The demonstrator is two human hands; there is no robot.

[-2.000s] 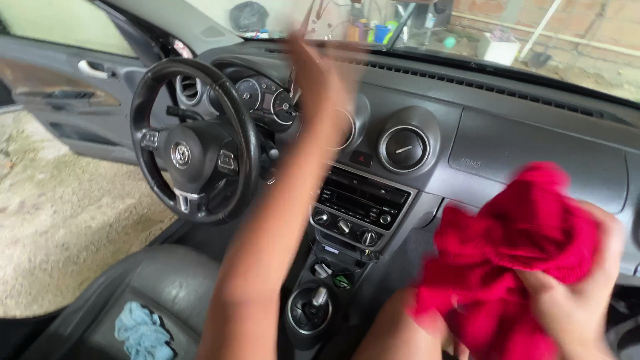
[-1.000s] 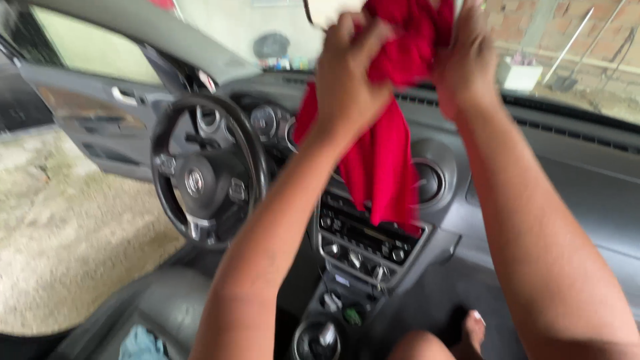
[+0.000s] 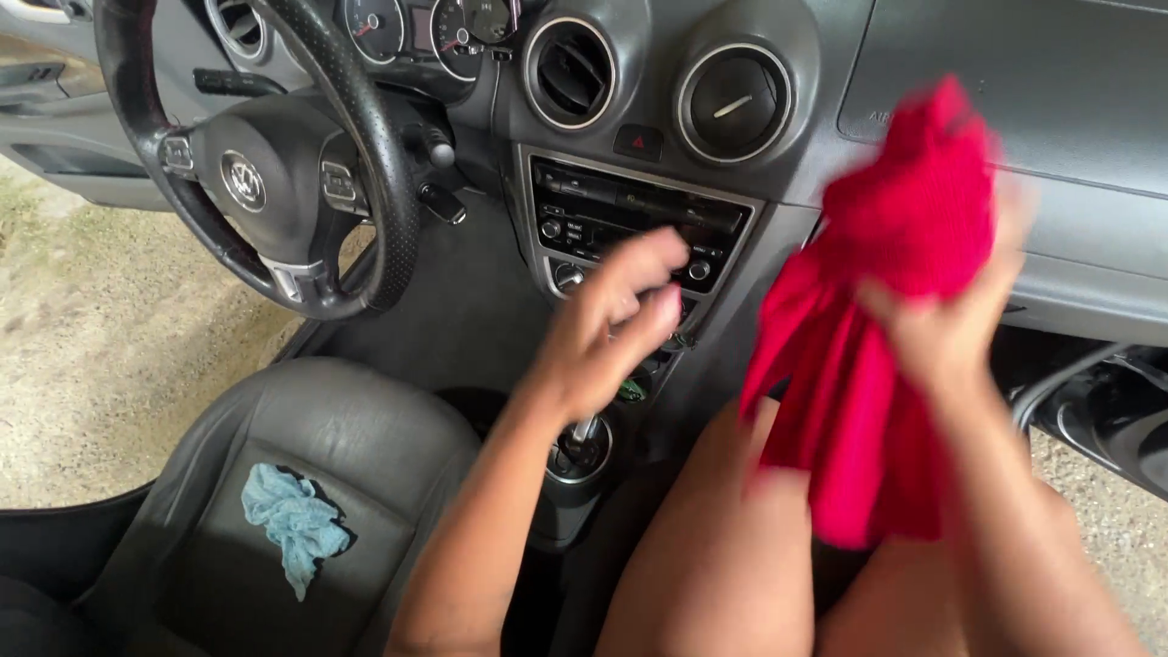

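A red cloth (image 3: pixel 899 228) is bunched in my right hand (image 3: pixel 958 319), its lower folds hanging over my thighs in front of the glove box side of the dashboard. Motion blurs both the cloth and the fingers. My left hand (image 3: pixel 607 328) holds nothing; its fingers are apart and curved, in front of the car radio (image 3: pixel 630 214) and above the gear lever (image 3: pixel 581 438). A crumpled light blue cloth (image 3: pixel 297 525) lies on the dark driver's seat (image 3: pixel 338 411).
The steering wheel (image 3: pixel 392 201) stands at the upper left, with stalks behind it. Round air vents (image 3: pixel 735 103) sit above the radio. An open door (image 3: pixel 64 155) is beyond the wheel, and rough ground shows on both sides.
Both hands were up at the windshield on the red cloth; now they are lower and apart, the left off the cloth and the right still gripping it. The view has tilted down.
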